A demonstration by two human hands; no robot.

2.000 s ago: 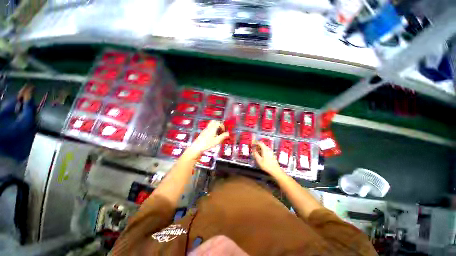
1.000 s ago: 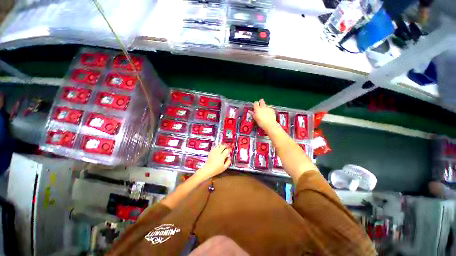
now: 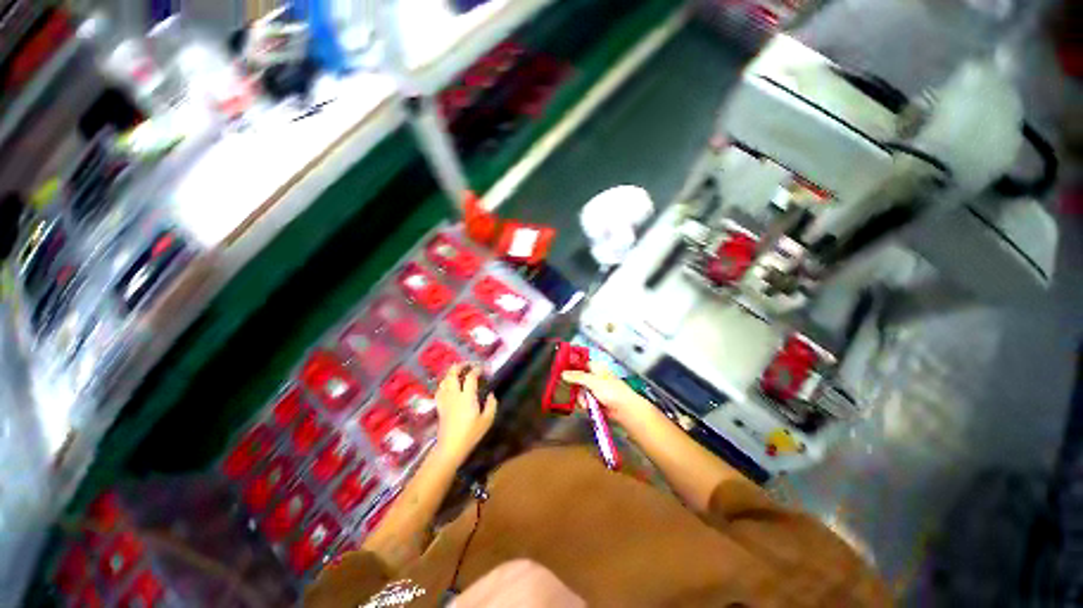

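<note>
My right hand (image 3: 603, 390) holds a red device housing (image 3: 565, 378) upright in front of my body, beyond the right edge of the tray. A thin red strip (image 3: 602, 432) hangs below the same hand; how it is held is hidden. My left hand (image 3: 466, 410) is over the near edge of the clear blister tray (image 3: 531, 318), fingers bent and slightly apart, with nothing seen in it. The tray holds rows of red housings (image 3: 475, 329); motion blurs it.
A white machine (image 3: 819, 113) stands at the right, with two fixtures, each bearing a red housing (image 3: 789, 366), and buttons (image 3: 780, 443) on its front edge. A white fan (image 3: 616, 222) and red-orange tag (image 3: 525, 244) stand beyond the tray. A white shelf (image 3: 285, 154) runs at upper left.
The view has swung right to the machine. My right hand has left the tray and now holds a housing and strip. My left hand is still at the tray.
</note>
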